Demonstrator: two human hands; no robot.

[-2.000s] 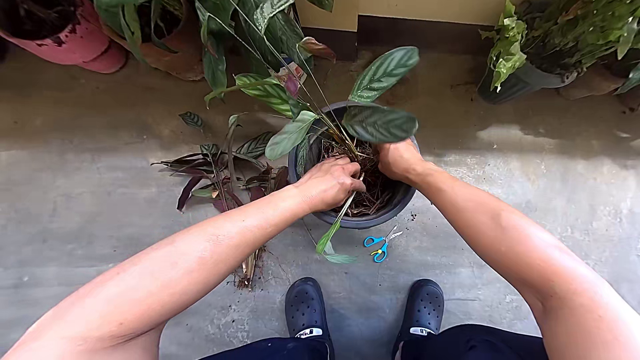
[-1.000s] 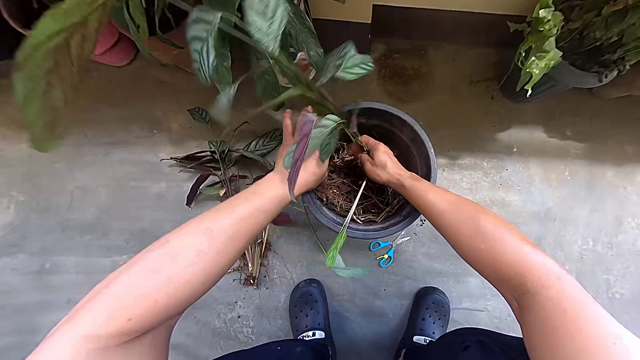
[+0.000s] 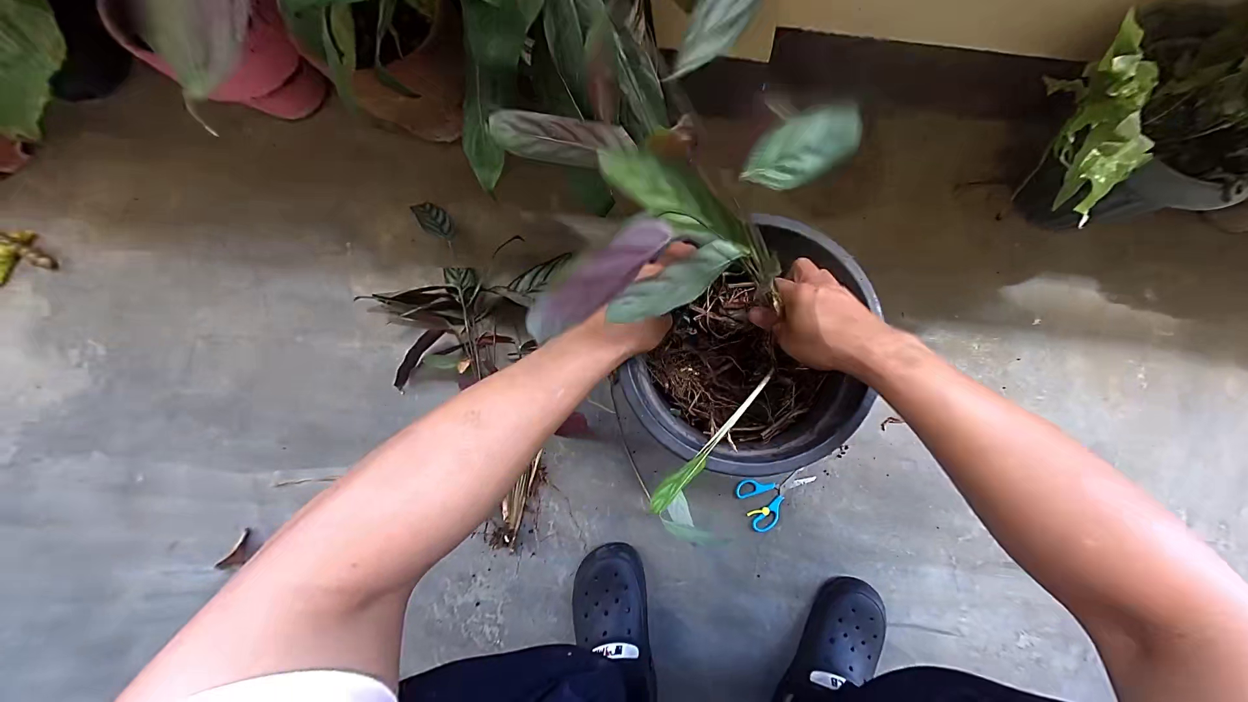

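Observation:
A round dark plastic pot (image 3: 648,414) stands on the floor in front of me, with matted roots and soil (image 3: 712,390) inside. Leafy stems (image 3: 756,249) of a plant with striped leaves rise from it, their leaves blurred. My right hand (image 3: 824,312) grips the base of these stems at the right inside of the pot. At the pot's left side is my left hand (image 3: 648,302), its fingers largely hidden behind leaves; its hold cannot be made out. One pale stem with a green leaf (image 3: 680,483) hangs over the front rim. Scissors with blue handles (image 3: 767,507) lie beside the pot.
Cut stems with dark leaves (image 3: 468,312) lie on the floor at the left, partly under my left forearm. Pink pots (image 3: 283,88) and a brown pot (image 3: 409,97) stand at the back left, a potted leafy plant (image 3: 1111,136) at the back right. My clogs (image 3: 611,595) are below.
Two seconds ago both hands were in the middle of the pot; my left hand has since shifted to its left side. The plant's leaves have swung about, and more of the roots shows.

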